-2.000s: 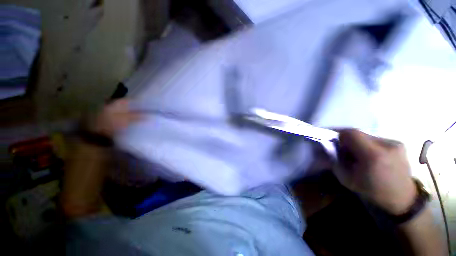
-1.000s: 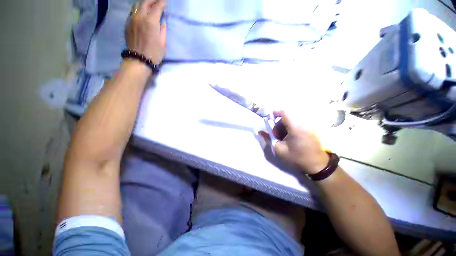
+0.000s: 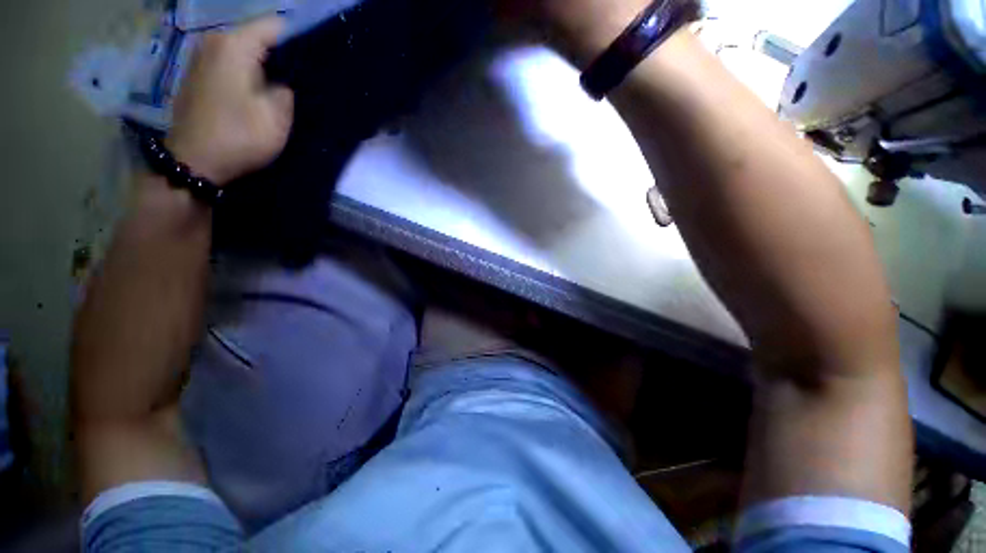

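A black cloth (image 3: 324, 97) is lifted over the left part of the table and hangs past its front edge. My left hand (image 3: 232, 103) is closed on the cloth's left side. My right hand (image 3: 562, 22) is at the top edge of the picture, mostly cut off, beside the cloth's dark far end; its fingers are hidden, so its grip cannot be told. No scissors show.
The white table (image 3: 432, 184) has a ruler-like strip along its front edge. The sewing machine head (image 3: 876, 76) stands at the upper right. A grey-blue panel (image 3: 303, 378) with a short slit hangs left of my lap. Pale cloth lies at the upper left.
The scissors and spread pale cloth no longer show. The black cloth has come into view, held by my left hand, which has moved left and nearer. My right hand has moved up and forward.
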